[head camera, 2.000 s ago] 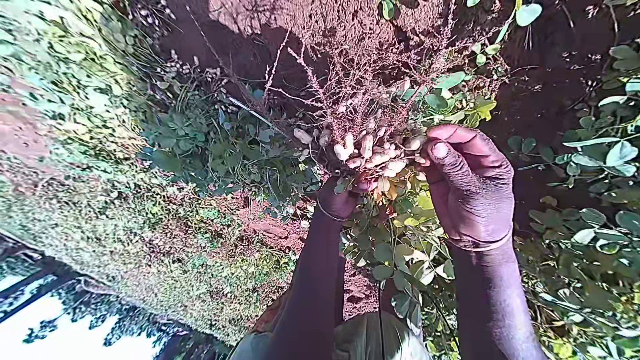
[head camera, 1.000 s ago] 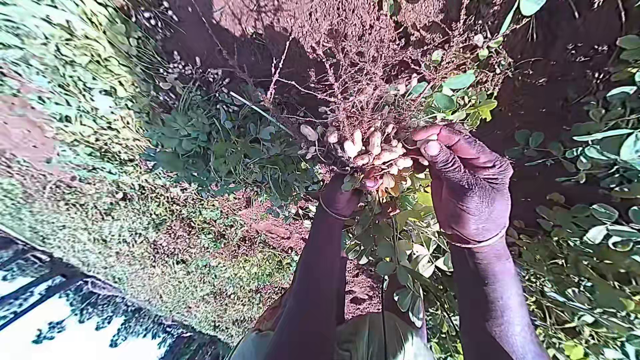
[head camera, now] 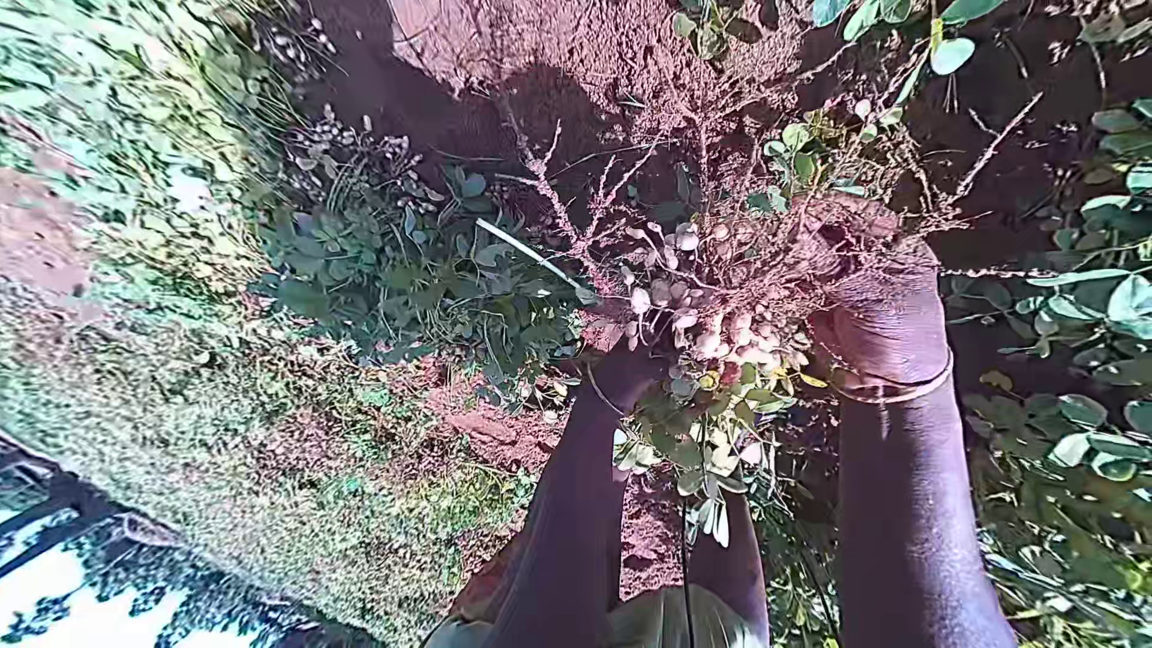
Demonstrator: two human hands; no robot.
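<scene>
An uprooted bunch of peanut plants, with a cluster of pale pods [head camera: 742, 337] and a tangle of soil-covered roots [head camera: 711, 171], is in front of me at the centre. Beneath the pods, my left hand [head camera: 630, 364] grips the bunch from the left, its fingers mostly hidden by the plants. Green leaves hang below it. My right hand [head camera: 877, 297] is at the right side of the bunch, curled against the roots and bent at the wrist; its fingertips are hidden behind roots, so its hold is unclear. A thin band circles each wrist.
Leafy plants [head camera: 396, 279] lie on the ground at left, with more peanut pods [head camera: 351, 157] above them. Green peanut foliage [head camera: 1098, 414] stands along the right. Reddish soil [head camera: 576, 54] shows at the top. A pale stalk [head camera: 526, 254] sticks out beside my left hand.
My right hand has gone from pinching at the pods with thumb and finger to lying curled against the roots further up. The roots have spread and shifted; my left hand stays under the bunch.
</scene>
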